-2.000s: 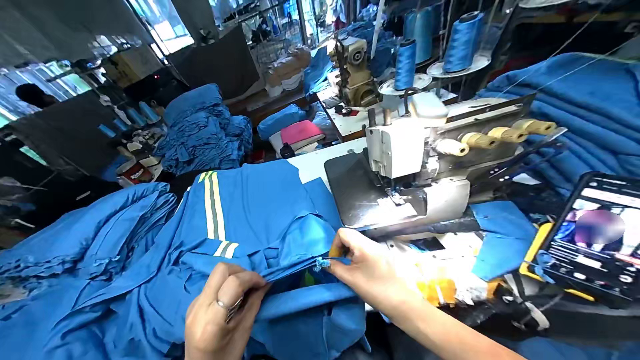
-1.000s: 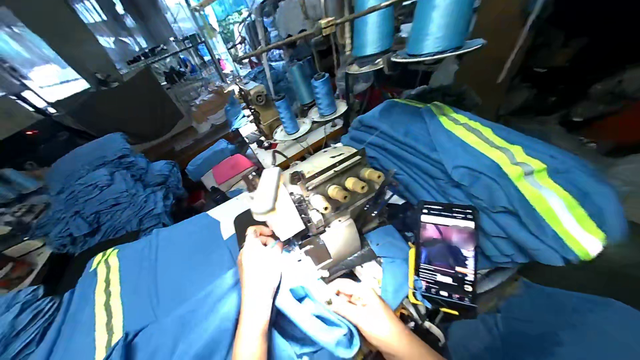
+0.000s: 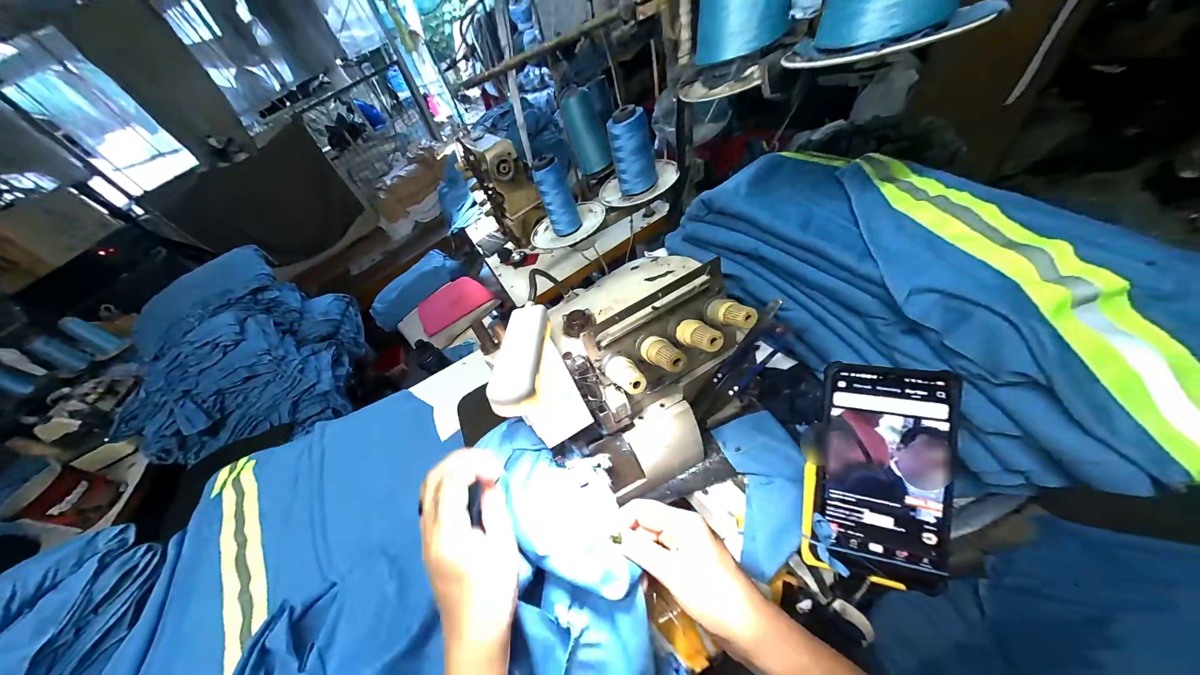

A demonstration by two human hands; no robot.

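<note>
Blue garment fabric [image 3: 347,497] with a yellow and grey reflective stripe [image 3: 244,553] spreads to the left of an overlock sewing machine [image 3: 647,347]. My left hand [image 3: 473,544] is raised beside the bunched, brightly lit part of the cloth [image 3: 562,525], just below the machine's head; a small dark thing shows at its fingers, and whether it grips the cloth is unclear. At the cloth's right edge, my right hand [image 3: 684,562] pinches it between thumb and fingertips, below the machine's pale cover. Glare hides the detail of the cloth at the needle area.
A phone [image 3: 889,469] stands right of the machine, in front of folded blue garments [image 3: 900,272] with reflective tape. Blue thread cones [image 3: 633,150] and another sewing machine [image 3: 506,187] are behind. A heap of blue cloth [image 3: 234,347] lies at the left, near a pink pad [image 3: 455,309].
Two seconds ago both hands held the cloth in front of the machine; my left hand has since moved up close to the machine's head. The view has swung to the right.
</note>
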